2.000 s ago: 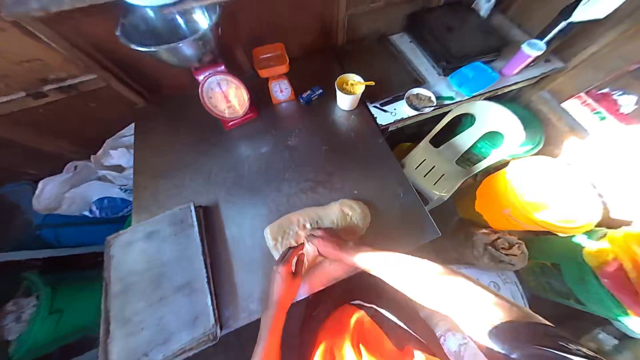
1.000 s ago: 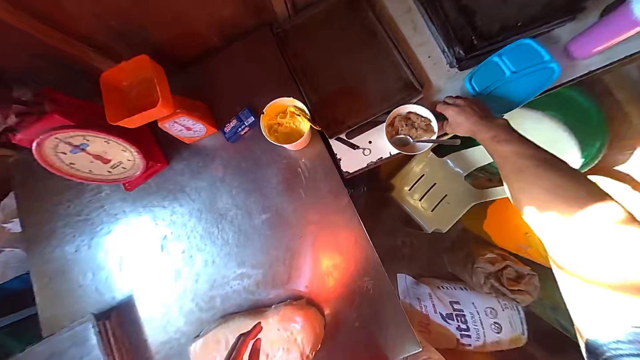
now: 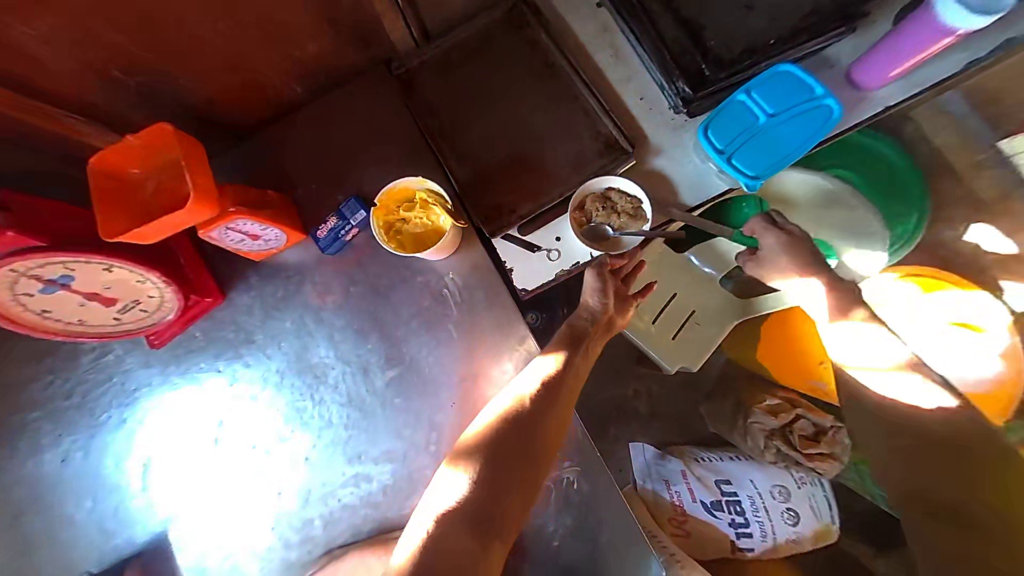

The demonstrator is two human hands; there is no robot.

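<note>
My right hand (image 3: pixel 780 246) is closed on the green handle of a long-bladed utensil (image 3: pixel 704 224), perhaps a knife, whose blade points toward a white tub (image 3: pixel 610 214). Brown, lumpy filling and a metal spoon (image 3: pixel 632 234) are in the tub. Just below its rim is my left hand (image 3: pixel 612 292), fingers spread; whether the fingertips touch the tub cannot be told. A second tub (image 3: pixel 416 218) with yellow spread and a utensil in it stands on the metal table. A little dough shows at the bottom edge, mostly hidden by my left forearm.
Red dial scale (image 3: pixel 88 296), orange scale (image 3: pixel 250 224) and small blue box (image 3: pixel 340 226) stand along the table's back left. Dark trays (image 3: pixel 520 120) lie behind the tubs. A blue lidded container (image 3: pixel 770 124) and purple tumbler (image 3: pixel 920 44) are back right. A plastic chair (image 3: pixel 680 312) and flour bag (image 3: pixel 744 500) are below.
The view has swung from the dough toward the tubs. My right hand has gone from beside the blue container to the green handle. My left hand has moved from the dough to the filling tub.
</note>
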